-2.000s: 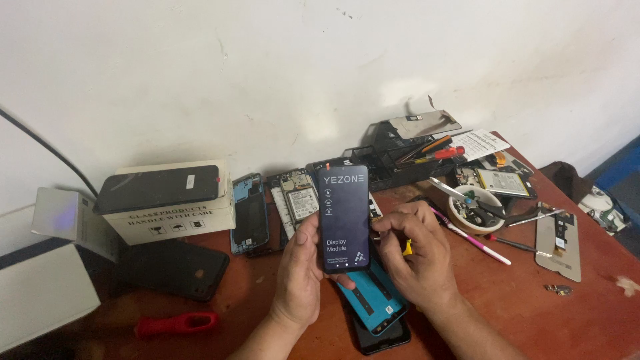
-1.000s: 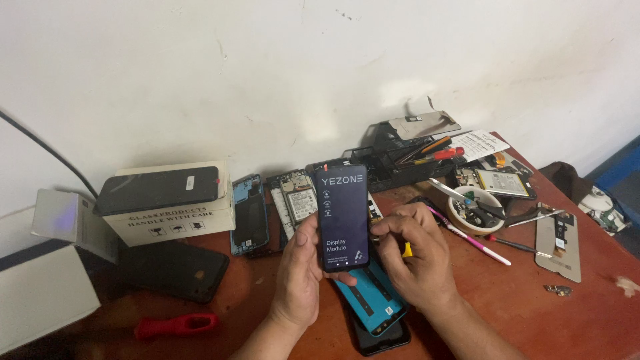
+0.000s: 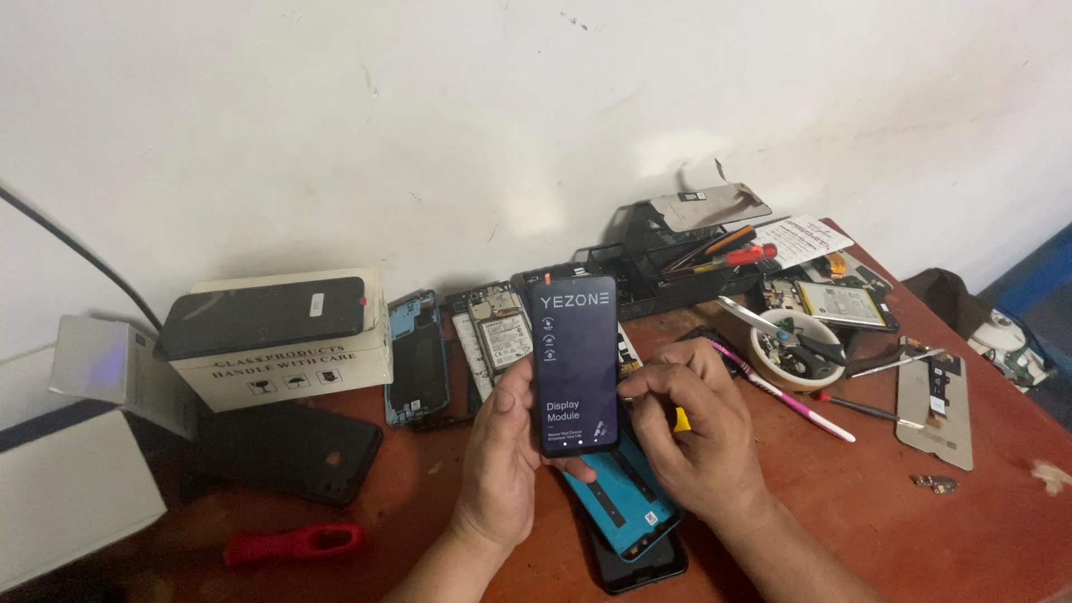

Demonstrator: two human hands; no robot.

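A phone display module (image 3: 576,368) with a printed dark face is held nearly upright by my left hand (image 3: 502,461), whose fingers wrap behind its left side and bottom. My right hand (image 3: 695,427) is at the module's right edge with bent fingers; whether it pinches anything is hidden. Under the hands, a blue phone back housing (image 3: 624,494) lies across a black phone (image 3: 645,561). A bit of yellow (image 3: 682,419) shows behind my right fingers. Opened phone parts with a battery (image 3: 505,342) lie behind the module.
At the left stand a white carton (image 3: 276,377) with a black phone panel (image 3: 268,314) on top, a black phone cover (image 3: 285,452) and a red handle (image 3: 293,543). At the right are a white cup (image 3: 791,381) with scissors, a pink brush (image 3: 796,409), a screwdriver (image 3: 863,407) and a black organizer (image 3: 687,289).
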